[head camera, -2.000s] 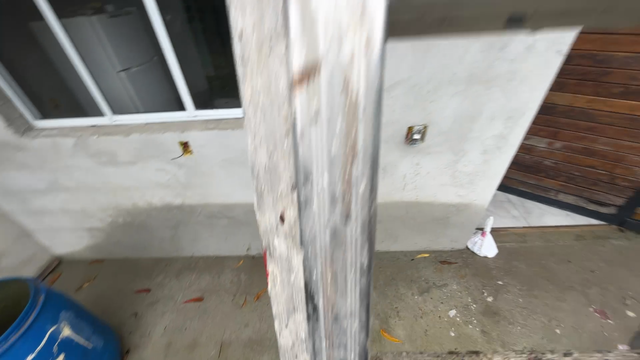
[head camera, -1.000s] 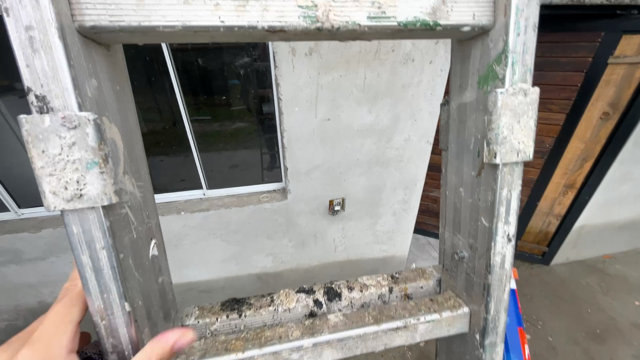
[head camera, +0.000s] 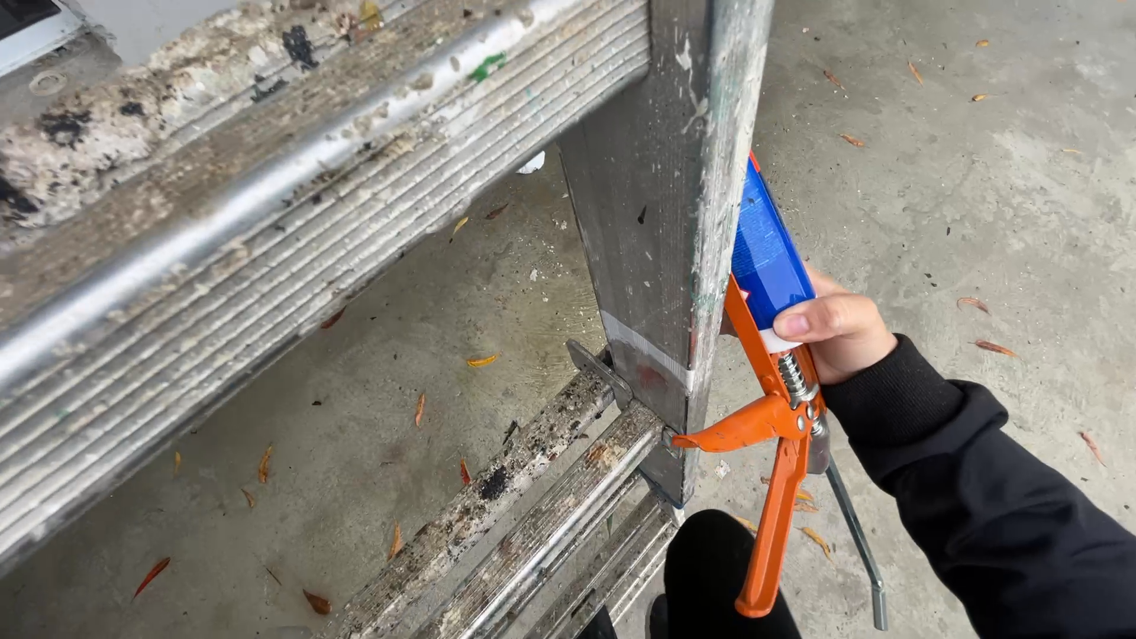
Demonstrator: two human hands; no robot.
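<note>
My right hand (head camera: 834, 324), in a black sleeve, is closed around an orange caulking gun (head camera: 781, 444) loaded with a blue sealant cartridge (head camera: 768, 253). The thumb presses on the cartridge near its white end. The gun's handle and trigger point down and left, and its bent metal rod hangs below. Part of the gun and cartridge is hidden behind the side rail (head camera: 661, 204) of an aluminum ladder. A wide ladder rung (head camera: 337, 186), crusted with dried material, crosses the upper left. My left hand is outside the view.
Lower ladder rungs (head camera: 541, 532) run down toward the bottom, beside my dark-clothed leg (head camera: 719, 577). Small dry leaves (head camera: 482, 361) lie scattered on the concrete floor (head camera: 976, 222). A window corner (head camera: 40, 31) shows at the top left.
The view has swung down sharply toward the floor. My left hand, at the ladder's left side one second ago, is out of view; my right hand with the caulking gun has come into sight.
</note>
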